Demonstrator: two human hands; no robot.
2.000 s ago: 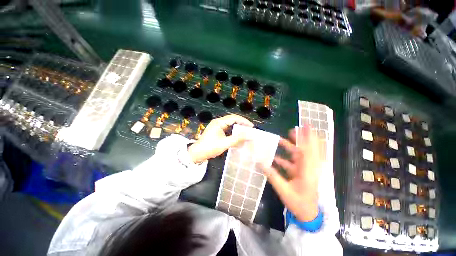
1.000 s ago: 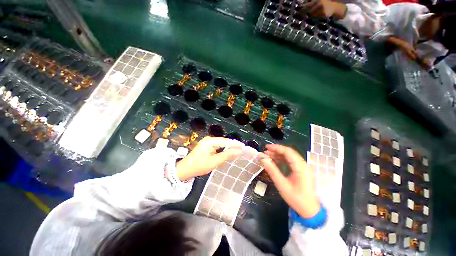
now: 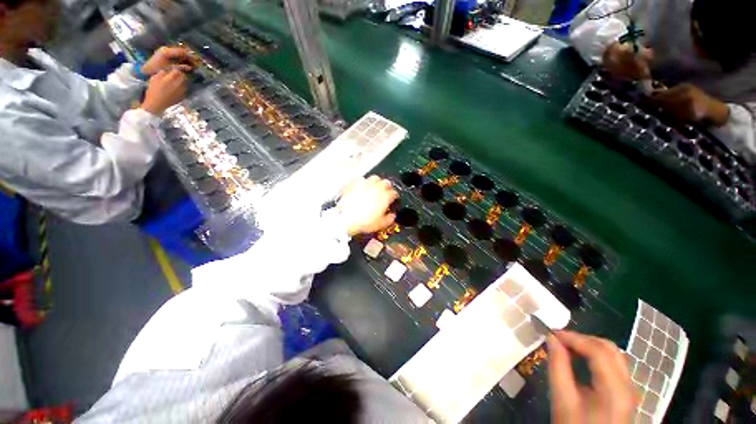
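My right hand (image 3: 593, 377), cut off by the bottom edge, pinches the right side of a pale gridded pad sheet (image 3: 477, 348), which lies slanted over the front of the working tray. My left hand (image 3: 369, 205) is at the tray's left end, beside the pad stack (image 3: 331, 166). Its fingers are curled, and whether they hold anything is hidden. The clear working tray (image 3: 609, 263) holds rows of black discs (image 3: 479, 229) with orange-gold tails. White square pads (image 3: 420, 295) show along its front row.
A second pad stack (image 3: 655, 356) lies right of my right hand. A tray of padded modules (image 3: 734, 377) is cut off at the right edge. Clear trays (image 3: 273, 116) lie at left by a worker's hands. Another worker handles a disc tray (image 3: 663, 132) at upper right. A metal post (image 3: 311, 54) stands behind.
The view has swung left. My left hand has let go of the sheet and moved to the tray's left end. The sheet now lies slanted across the tray front, held by my right hand.
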